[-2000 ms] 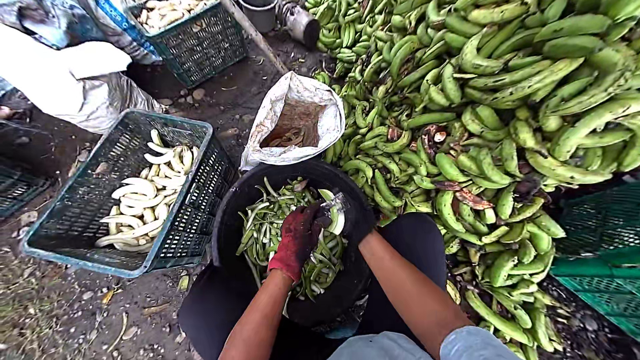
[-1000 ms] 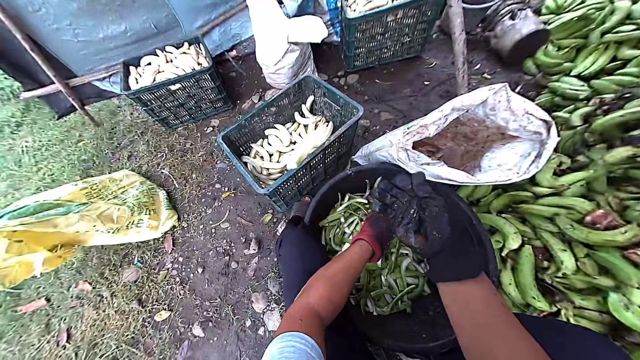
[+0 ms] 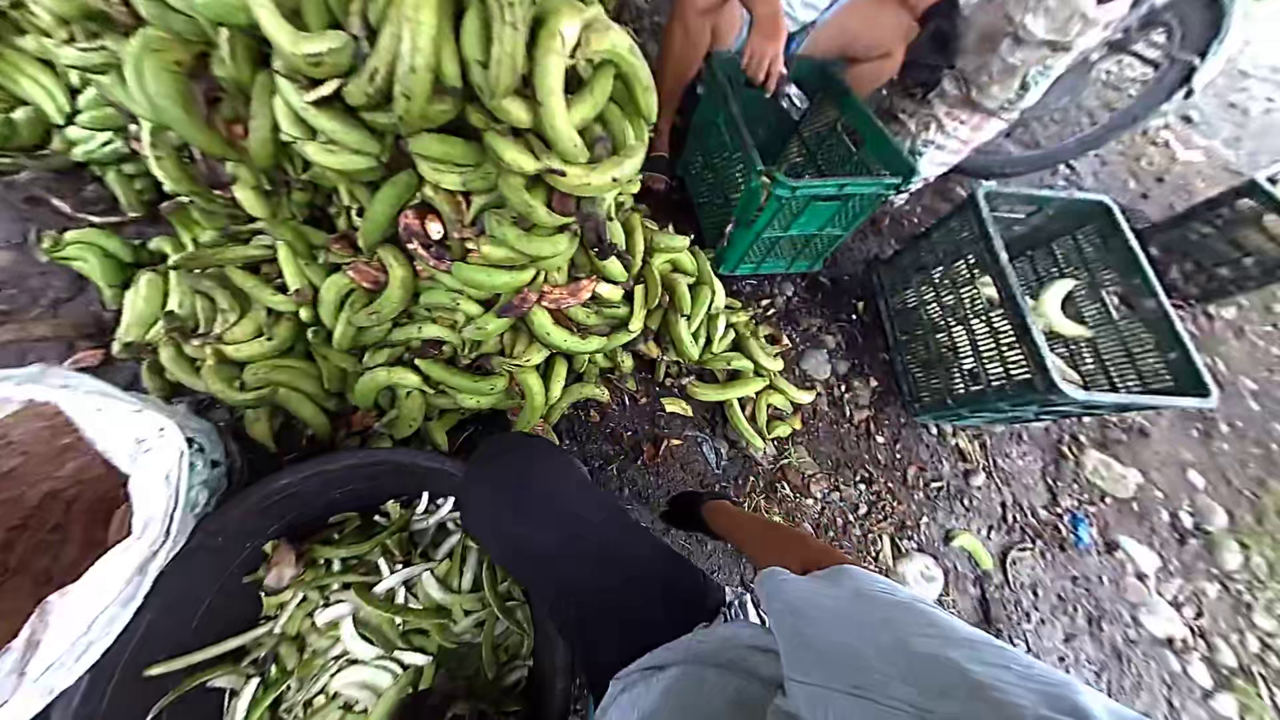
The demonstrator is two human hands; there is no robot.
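My right hand (image 3: pixel 690 512), in a dark glove, is low over the muddy ground just right of my dark-clothed knee. Its fingers are hard to make out, and whether it holds anything cannot be told. My left hand is out of view. Left of the knee stands a black tub (image 3: pixel 330 465) with green and whitish peel strips (image 3: pixel 400 610) in it. Beyond the knee lies a large heap of green plantains or bananas (image 3: pixel 480 270), with a few loose fruits at its edge near my right hand.
An open white sack (image 3: pixel 165 450) with brown contents stands at the left. Another person's hand (image 3: pixel 764 50) is at a green plastic crate (image 3: pixel 800 225). A dark green crate (image 3: pixel 1090 400) at the right holds a peeled fruit (image 3: pixel 1058 308). Stones and a wheel (image 3: pixel 1090 135) are also there.
The view has swung far to the right. My right hand has left the tub and is now beside my knee; my left hand, earlier over the peels, is out of view.
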